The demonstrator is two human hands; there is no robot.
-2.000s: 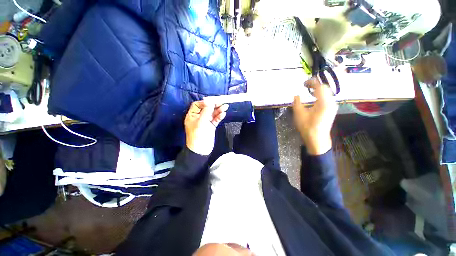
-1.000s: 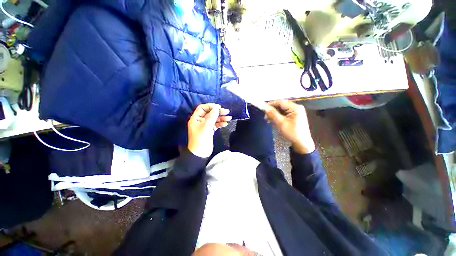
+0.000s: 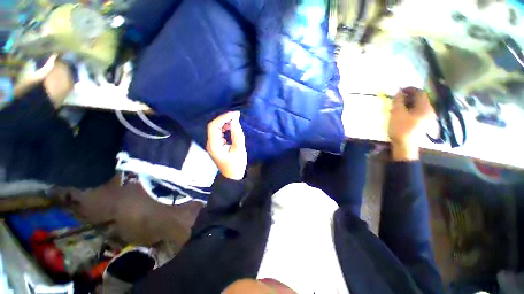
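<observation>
The shiny navy quilted jacket [image 3: 287,86] lies over the white table edge and hangs toward my lap. My left hand [image 3: 228,143] is raised in front of its lower edge with the fingers curled; blur hides whether it holds anything. My right hand [image 3: 409,118] is over the white table [image 3: 365,118], right of the jacket, with the fingers bent down. A dark patch shows at its fingers, but I cannot tell what it is. The black-handled shears [image 3: 451,115] lie just right of my right hand. No white strip can be made out.
A neighbouring person's hand [image 3: 57,83] and dark sleeve are at the left, by a cream machine [image 3: 86,34]. A white cord [image 3: 143,123] loops below the table edge. Navy pieces with white bands [image 3: 198,166] hang below. A blurred cream machine [image 3: 482,63] stands at the right.
The view has swung left and blurred, and the neighbouring person's arm now shows. My hands have moved apart; my right hand has gone from beside my left to over the table near the shears.
</observation>
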